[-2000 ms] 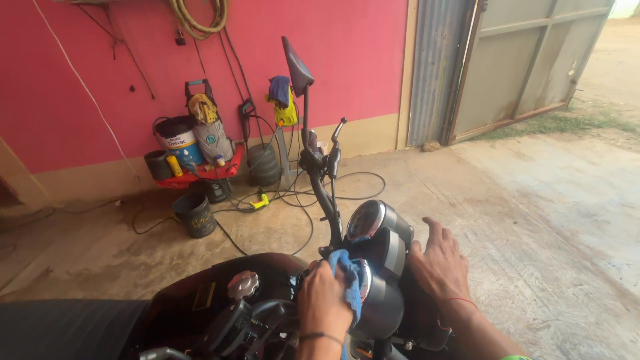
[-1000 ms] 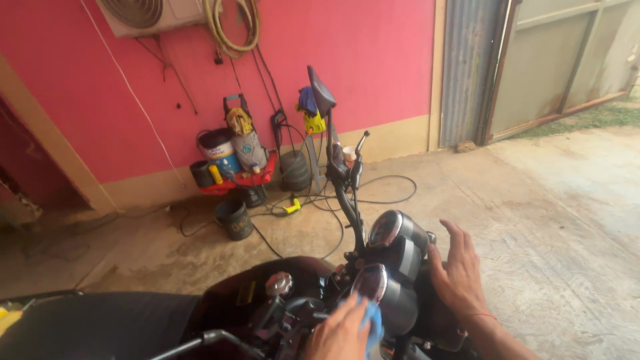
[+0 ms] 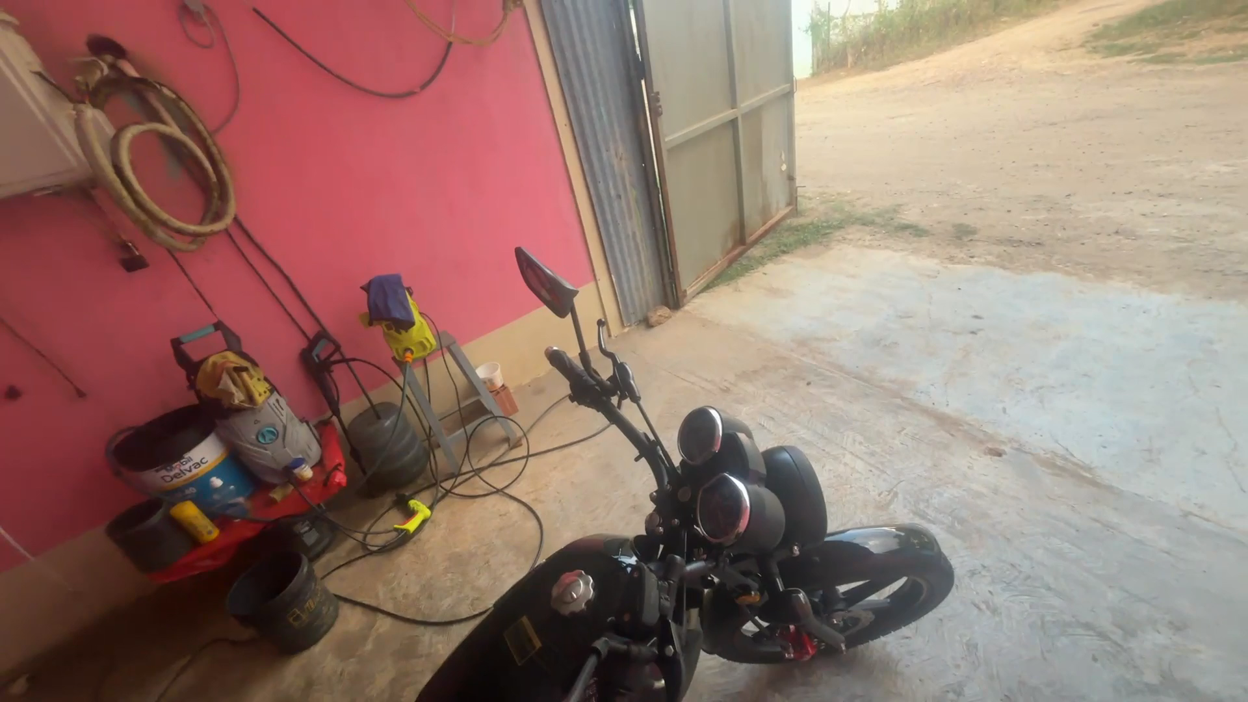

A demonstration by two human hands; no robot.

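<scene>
Neither of my hands shows in the head view now, and the blue cloth is out of view too. A black motorcycle stands at the lower middle, its fuel tank (image 3: 546, 624) with a silver filler cap (image 3: 572, 592) nearest me. Two round chrome-rimmed gauges (image 3: 723, 509) sit behind the round headlight (image 3: 797, 495). The handlebar (image 3: 629, 429) reaches up to the left and carries a mirror (image 3: 546, 282). Beyond the headlight is the front wheel (image 3: 902, 585) under a black fender.
Left along the pink wall stand a pressure washer (image 3: 268, 434), a white and blue bucket (image 3: 190, 468) and a black bucket (image 3: 283, 602). Black hoses (image 3: 536, 526) loop over the floor near a yellow-green spray gun (image 3: 414, 517). A metal gate (image 3: 721, 136) stands at the back.
Both hands, earlier at the gauges, the left one with a blue cloth, have left the view. The view has swung, showing more ground outside and the front wheel.
</scene>
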